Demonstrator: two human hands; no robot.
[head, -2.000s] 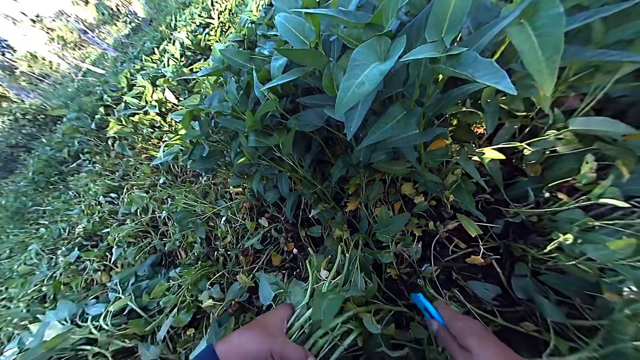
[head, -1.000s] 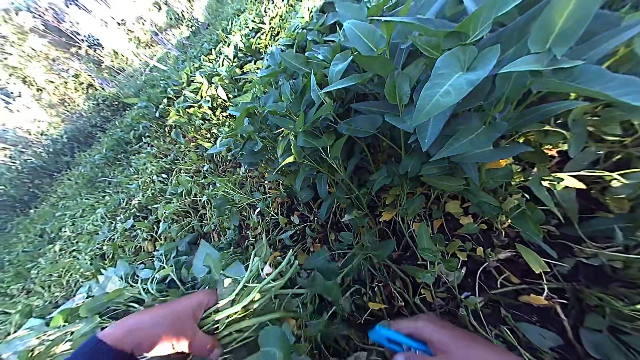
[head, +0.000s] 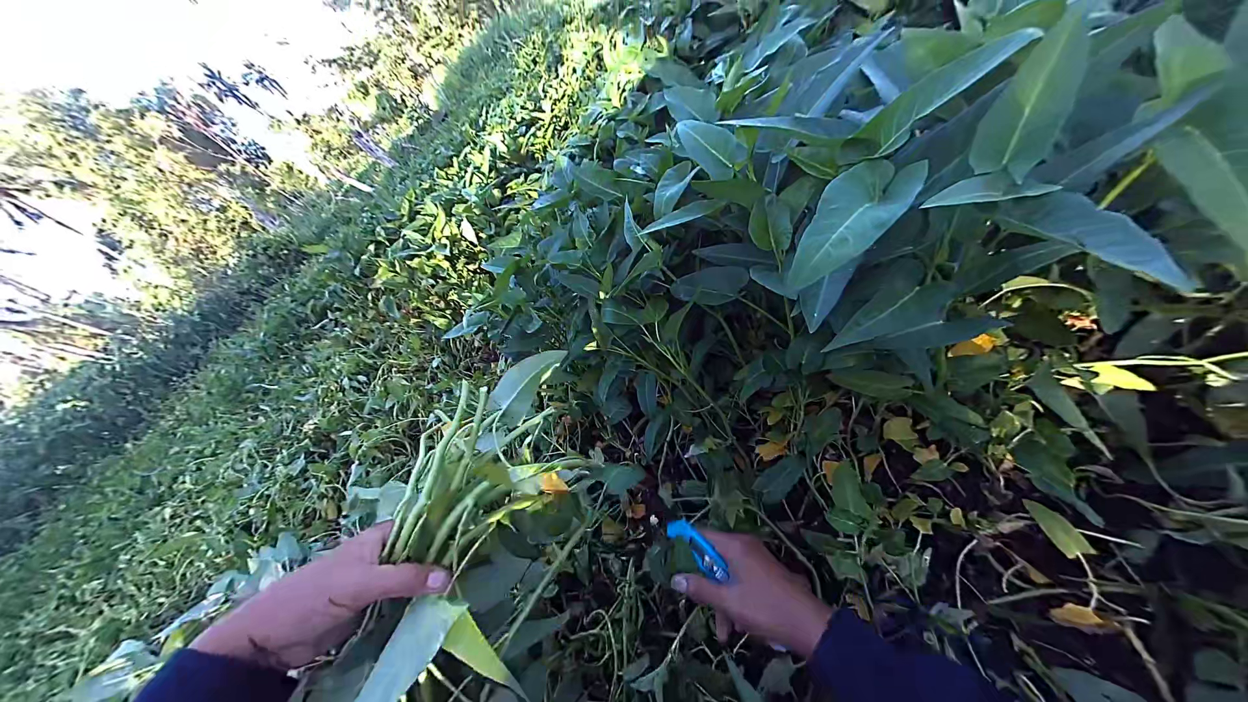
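My left hand (head: 327, 595), at the lower left, is closed round a bunch of cut green leafy stems (head: 444, 492). The stem ends point up, and broad leaves hang below the hand; one yellowed leaf (head: 553, 483) shows beside the bunch. To the right of it, my right hand (head: 756, 590) grips a blue-handled tool (head: 697, 548), whose blade I cannot make out. The tool points up and left over low stems and dark ground. Both wrists have dark blue sleeves.
Tall plants with large arrow-shaped leaves (head: 858, 219) fill the upper right. Tangled stems and yellow leaves (head: 902, 429) lie low at the right. A dense green band of low plants (head: 244, 419) runs along the left, with sunlit shrubs (head: 166, 185) beyond it.
The left hand has raised the bunch of stems, so more of it shows. The right hand still holds the blue tool. The view has tilted up, showing more of the bright background.
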